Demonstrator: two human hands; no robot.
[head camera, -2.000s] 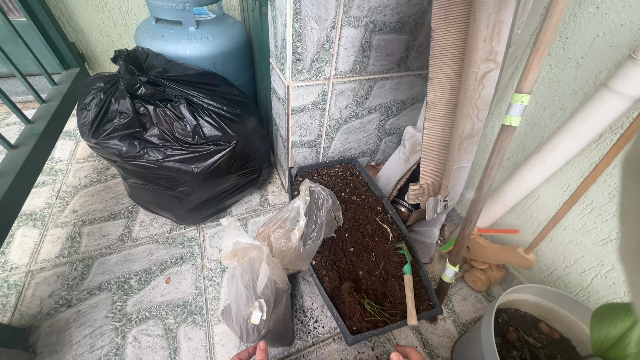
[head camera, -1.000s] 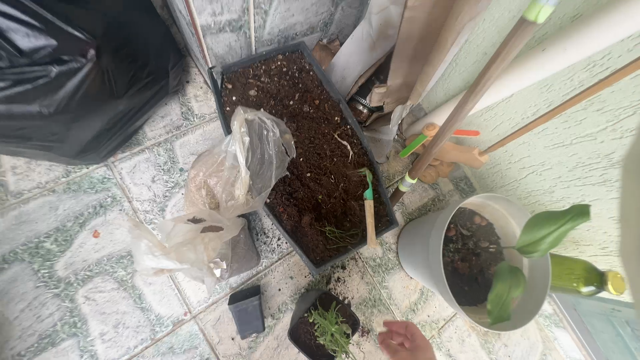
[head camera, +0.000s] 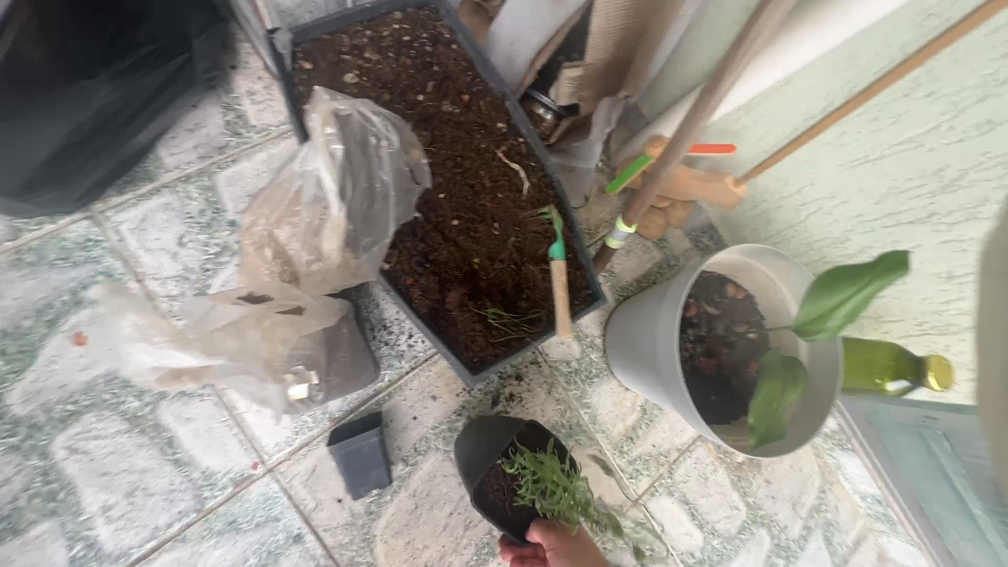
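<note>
My right hand (head camera: 555, 545) grips the rim of a black plastic pot (head camera: 480, 457) at the bottom centre, which holds dark soil and a leafy green plant (head camera: 551, 484). The pot tilts towards my hand. My left hand is out of view. Beyond the pot lies a dark rectangular planter (head camera: 425, 342) filled with brown soil (head camera: 465, 205). A small hand tool with a wooden handle (head camera: 561, 299) and green neck rests across its near right edge. A small empty black pot (head camera: 361, 457) stands on the tiles to the left.
Clear plastic bags (head camera: 315, 213) with contents sit left of the planter, one overlapping its edge. A black garbage bag (head camera: 94, 94) is at upper left. On the right are a grey pot (head camera: 646, 339) with a broad-leaved plant, a green glass bottle (head camera: 882, 366) and a leaning pole (head camera: 693, 118).
My right hand, beside the plant pot with its fingers apart a second ago, now holds that pot's rim. My left hand, at the bottom edge two seconds ago, has left view. The view has shifted and turned.
</note>
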